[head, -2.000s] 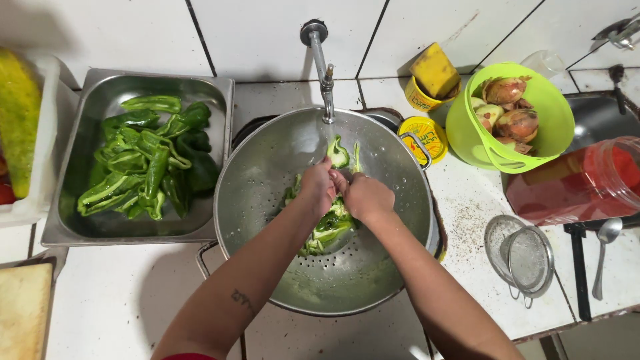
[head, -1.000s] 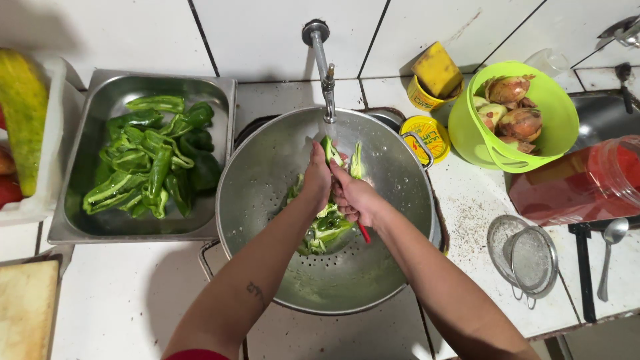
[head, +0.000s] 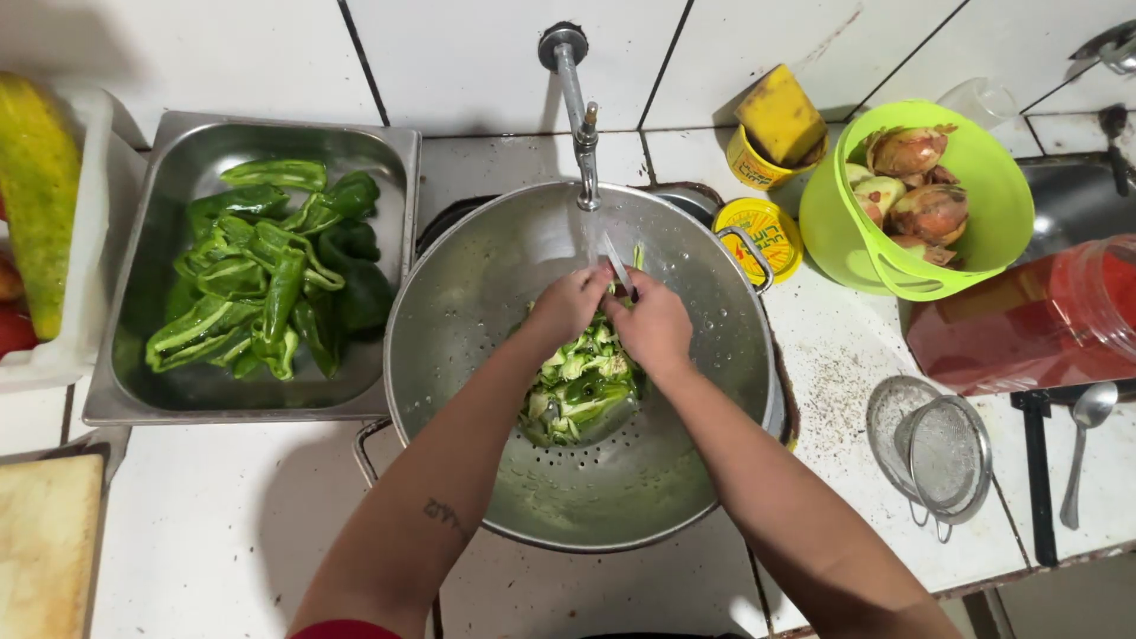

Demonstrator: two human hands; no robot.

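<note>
Both hands are over a large metal colander point(head: 586, 524), beneath a wall faucet point(head: 586, 160) that seems to be running. My right hand point(head: 652, 324) is closed around a small knife, its blade point(head: 619, 266) pointing up and away. Close beside it, my left hand point(head: 572, 306) has its fingers bent at a small piece of green pepper, mostly hidden by the fingers. Below the hands lies a pile of green pepper scraps point(head: 581, 390) with pale cores. On the left, a steel pan point(head: 404, 266) holds cut green peppers point(head: 280, 284), wet and shiny.
Right of the colander are a yellow tub with a sponge point(head: 781, 115), a yellow lid point(head: 759, 240), a lime-green bucket point(head: 1003, 195) of onions, a red plastic container point(head: 1003, 328), strainers point(head: 950, 457) and a spoon point(head: 1078, 453). A white crate point(head: 93, 222) and cutting board point(head: 44, 541) stand left.
The hands have shifted apart slightly, and the knife blade now shows above my right hand; one second ago a red part showed below it. The long pepper piece between the hands no longer shows.
</note>
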